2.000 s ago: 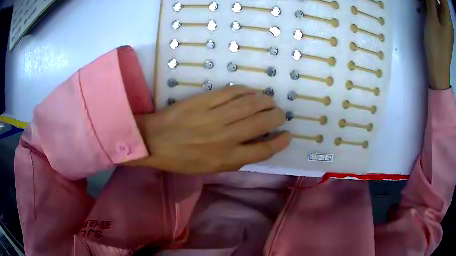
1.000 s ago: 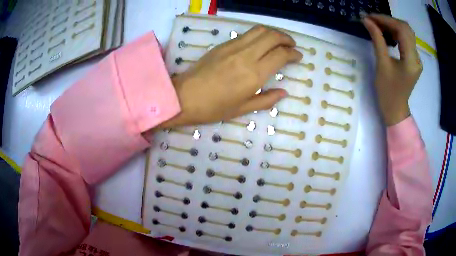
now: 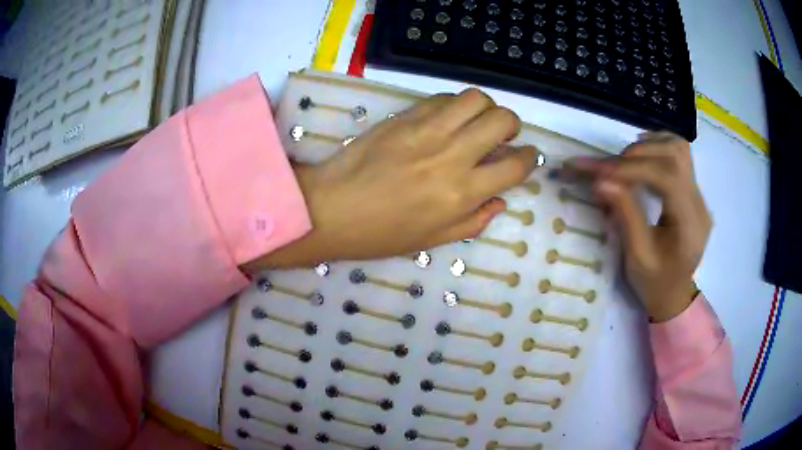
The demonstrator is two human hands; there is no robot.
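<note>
The off-white loading board (image 3: 369, 308) lies in front of me with columns of tan dumbbell recesses. Small round metal parts fill both ends of the two left columns and the left ends of the third. The right column's visible ends look bare. My left hand (image 3: 422, 176) lies over the upper board, fingertips at a bright round metal part (image 3: 540, 160) near the top of the third column. My right hand (image 3: 651, 211) is at the board's upper right, blurred, fingertips close to my left fingertips. Whether either hand holds a part cannot be told.
A black parts tray (image 3: 536, 75) with rows of small round parts stands beyond the board's far edge. Stacked boards (image 3: 88, 79) lie at the upper left. A plain dark panel (image 3: 783, 185) is at the right edge. Yellow tape (image 3: 734, 125) and red tape mark the white tabletop.
My right hand has moved from the black tray's edge down and left to the board, near my left fingertips. The view has shifted, so more of the black tray shows.
</note>
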